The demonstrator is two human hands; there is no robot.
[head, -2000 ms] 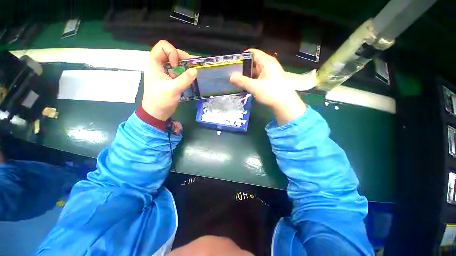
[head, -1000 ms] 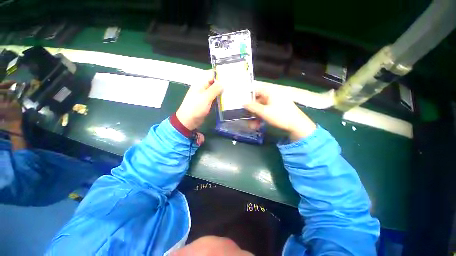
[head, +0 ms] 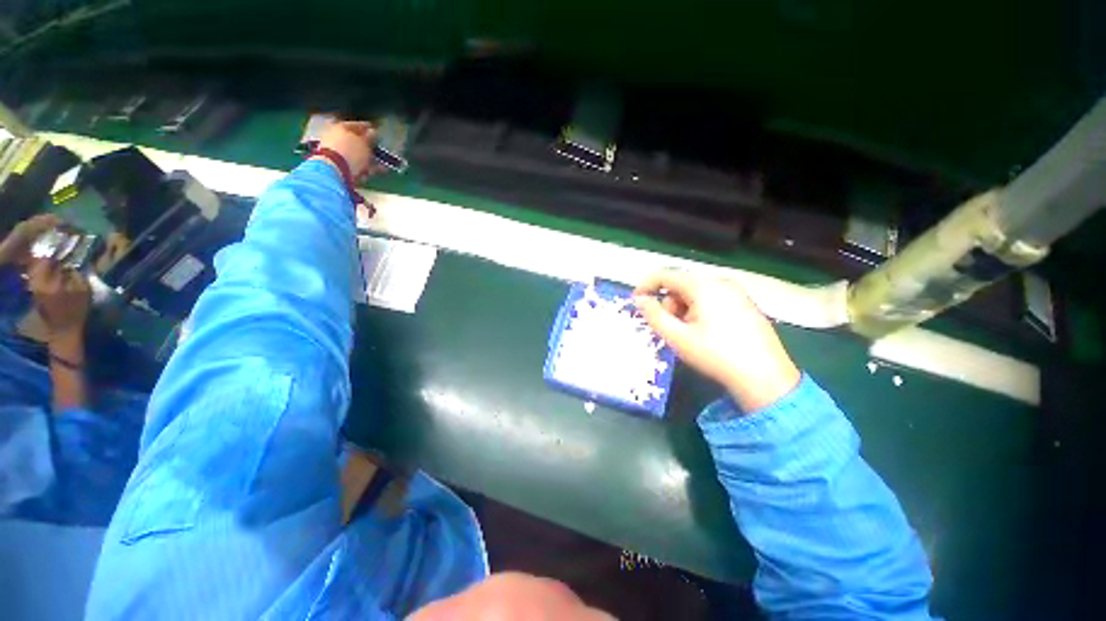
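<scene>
My left hand, with a dark red wrist band, is stretched far out over the belt. Its fingers are on a phone assembly, which shows on both sides of the hand and is partly hidden by it. My right hand is at the right edge of the blue parts tray, thumb and index fingertip close together. Whether a small part is between them is too small to tell. The tray is full of small white parts. One loose white bit lies on the bench just before the tray.
Other phones lie spaced along the green belt behind the white strip. A white paper sheet lies left, partly behind my sleeve. A tape-wrapped post rises at right. At left are a black fixture and a neighbour's hands.
Both hands have left their shared hold on the phone over the tray. My left hand has moved far left and forward to the belt. My right hand has come down to the now uncovered tray.
</scene>
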